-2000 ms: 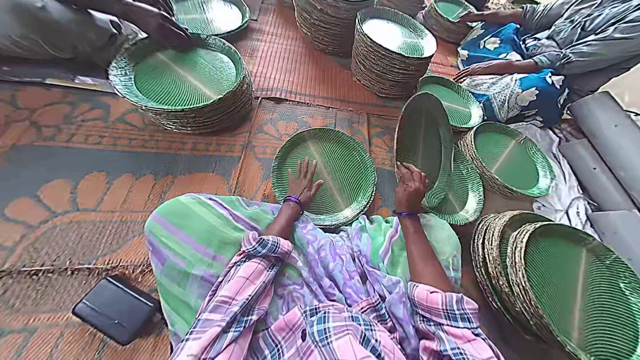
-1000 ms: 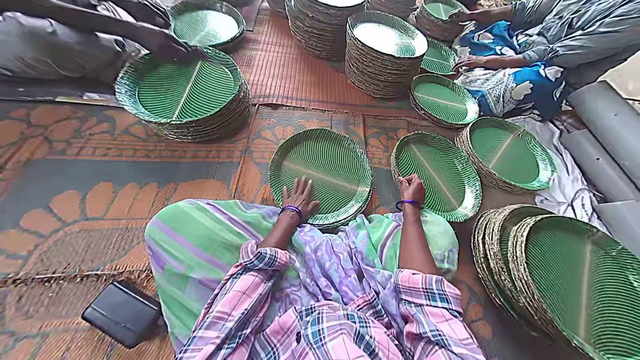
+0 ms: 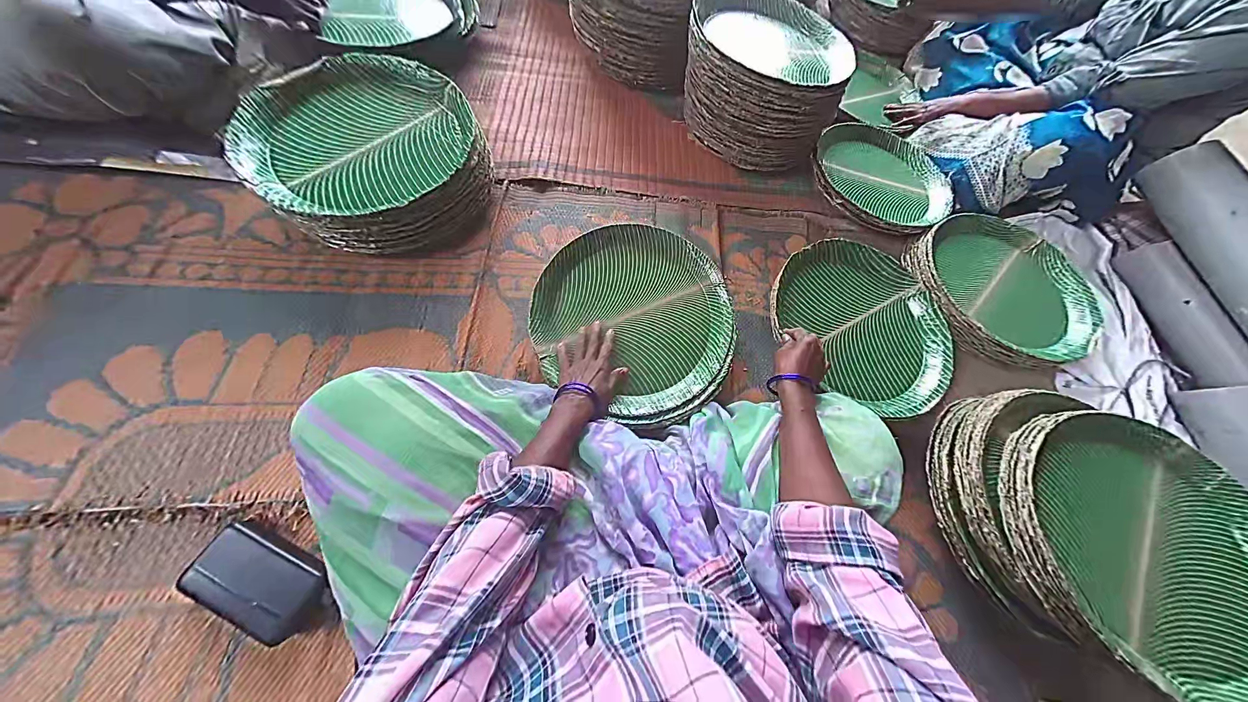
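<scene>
My left hand (image 3: pixel 591 369) lies flat, fingers spread, on the lower left of a green leaf-patterned plate (image 3: pixel 648 302) that tops a low stack before my lap. My right hand (image 3: pixel 801 357) has its fingers curled at the left rim of another green plate (image 3: pixel 868 331), which lies to the right. Whether the fingers pinch that rim is not clear. Behind this plate, to the right, is a stack of similar plates (image 3: pixel 1004 283).
Leaning plate stacks (image 3: pixel 1121 517) stand at the right. A black case (image 3: pixel 255 582) lies on the patterned mat at left. Taller stacks (image 3: pixel 765 88) and a broad stack (image 3: pixel 361 146) stand farther off. Another person's hand (image 3: pixel 960 104) is at the upper right, and a person sits upper left.
The plate in my right hand, tilted up two seconds ago, now lies flat on the right. The other person's hand at the upper left has left the broad stack.
</scene>
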